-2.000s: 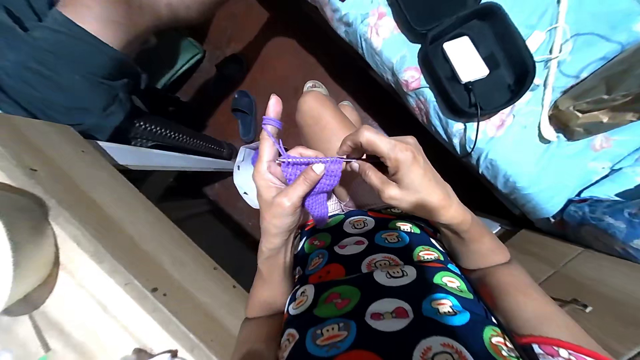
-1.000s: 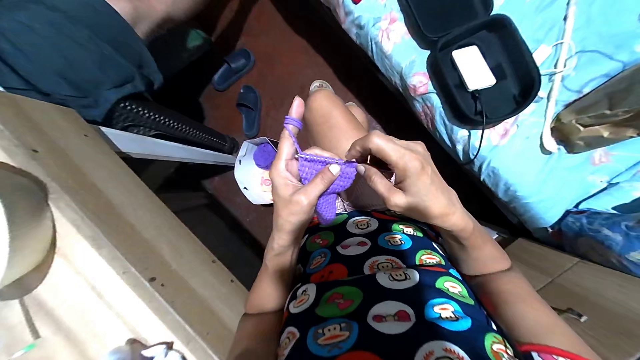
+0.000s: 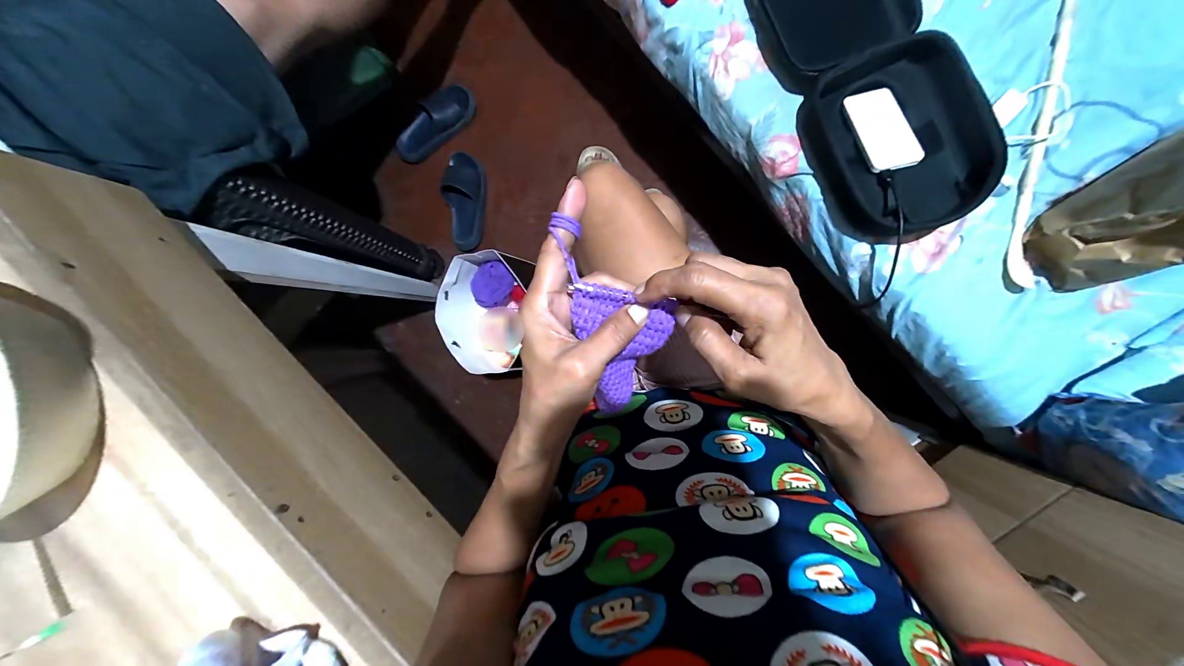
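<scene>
A small purple crocheted piece (image 3: 622, 344) is pinched between the thumb and fingers of my left hand (image 3: 566, 338). Purple yarn (image 3: 565, 224) is wound around the raised left index finger and runs down to the piece. My right hand (image 3: 763, 328) is at the work's right edge, thumb and index finger closed on a thin crochet hook (image 3: 592, 289), mostly hidden by the fingers; its metal tip shows along the top edge. Below and left of the hands, a white container (image 3: 455, 319) holds a ball of purple yarn (image 3: 494, 284).
On the left is a wooden table (image 3: 213, 342). A bed with a blue floral sheet (image 3: 1027, 361) lies at the right, bearing an open black case (image 3: 902, 199) with a white device (image 3: 883, 129) and cable. Dark slippers (image 3: 463, 200) rest on the floor. Another person's clothed leg (image 3: 139, 102) is at upper left.
The crocheted piece is turned and folded differently between my fingers. The yarn stays wound on my left index finger. The view has shifted a little.
</scene>
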